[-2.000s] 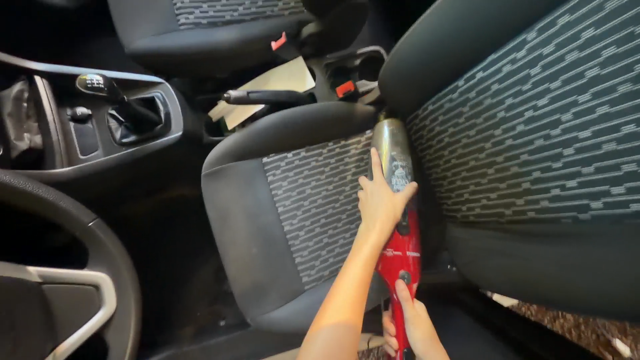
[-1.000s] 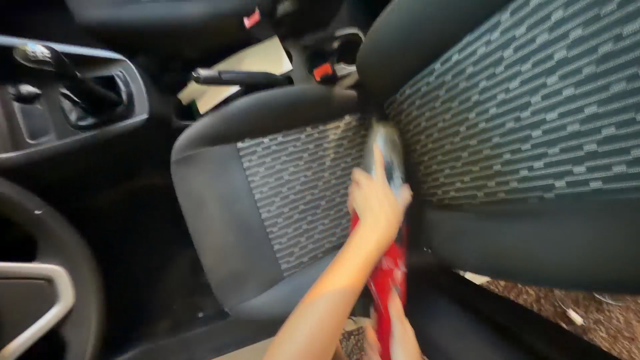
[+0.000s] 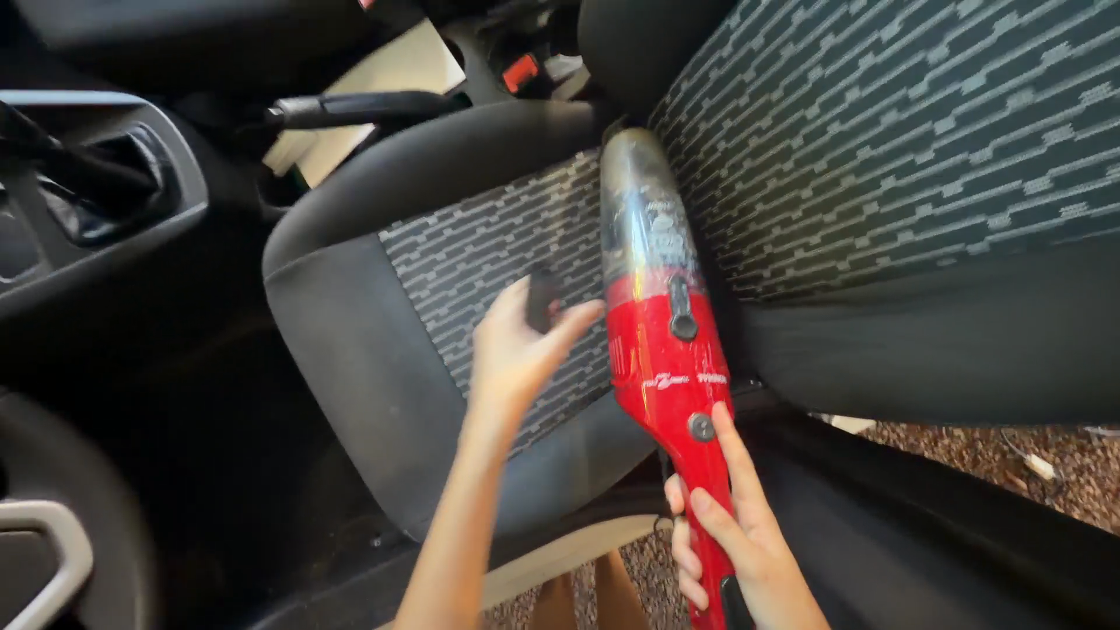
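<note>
A red handheld vacuum cleaner (image 3: 669,350) with a clear, dusty front chamber lies at a slant over the seat's rear edge, its nose pointing into the crease by the backrest. Its handle is in my right hand (image 3: 744,542), with one finger extended beside the round button. To the left of the vacuum, over the patterned seat cushion (image 3: 490,254), my left hand (image 3: 516,350) is curled around a small black object (image 3: 542,300); motion blur hides what it is. The left thumb points toward the red body; whether it touches is unclear. The patterned backrest (image 3: 901,149) rises on the right.
A handbrake lever (image 3: 367,109) and a red seat belt buckle (image 3: 520,73) are beyond the seat. The gear lever (image 3: 96,179) stands at the left, above part of the steering wheel (image 3: 79,525). A door sill (image 3: 560,556) borders the brown, gravelly ground (image 3: 971,446).
My left hand has come off the vacuum's front part and moved left over the cushion, where a small black object now shows in it. My right hand still holds the handle. The view has shifted closer.
</note>
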